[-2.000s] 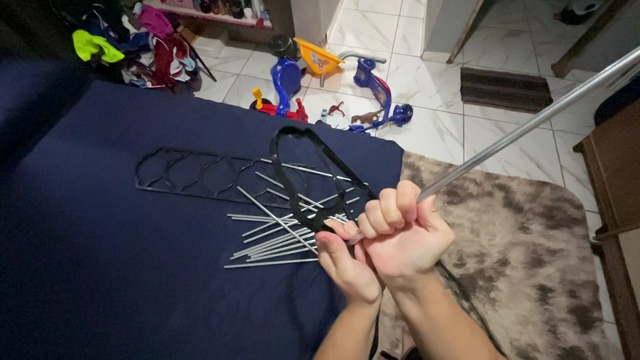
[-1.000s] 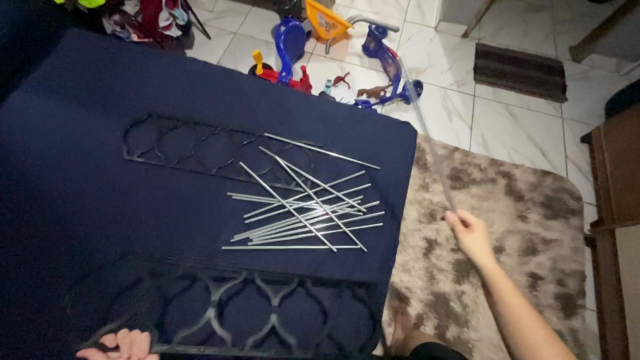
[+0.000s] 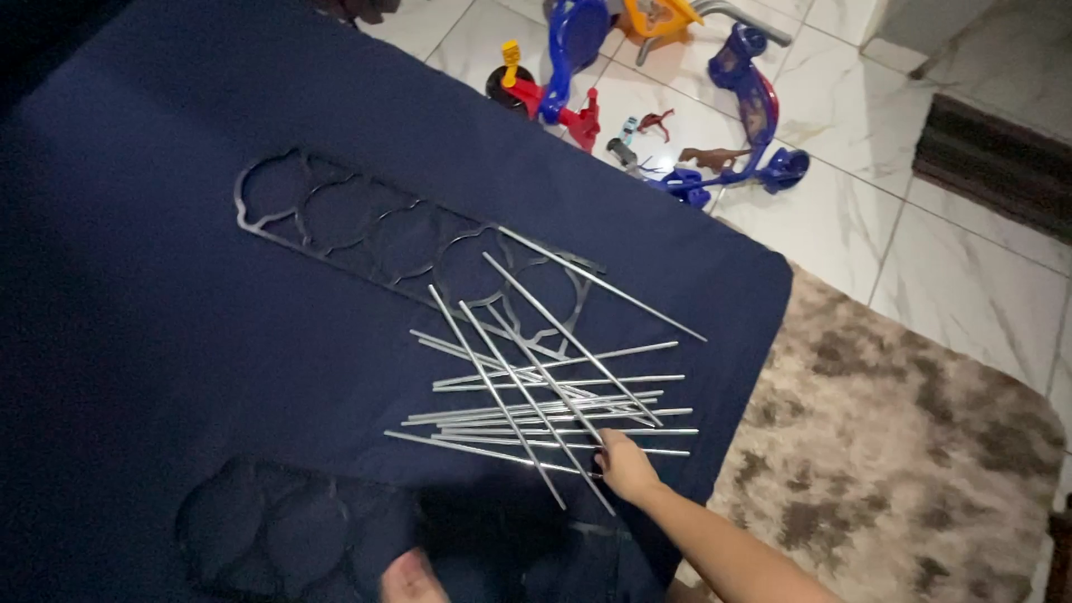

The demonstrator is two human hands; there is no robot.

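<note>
My right hand [image 3: 626, 469] is at the right lower edge of a loose pile of thin silver metal rods [image 3: 536, 402], its fingers at the end of one rod. Whether it grips that rod is not plain. My left hand [image 3: 412, 578] shows only in part and blurred at the bottom edge, near a dark lattice panel [image 3: 264, 536] in shadow; its hold cannot be seen. A second black lattice panel [image 3: 293, 243] with ring-like openings lies flat, its right part under some rods. All of it rests on a dark blue cloth surface [image 3: 167, 335].
Beyond the cloth's far edge, blue, red and orange plastic toys [image 3: 578, 50] lie on the white tiled floor [image 3: 846, 159]. A mottled brown and beige rug [image 3: 871, 435] is at the right. A dark striped mat [image 3: 997, 167] lies further back.
My right hand has moved left from over the rug to the rods; the long rod it held one second ago is no longer seen in it. The view has moved closer to the rods.
</note>
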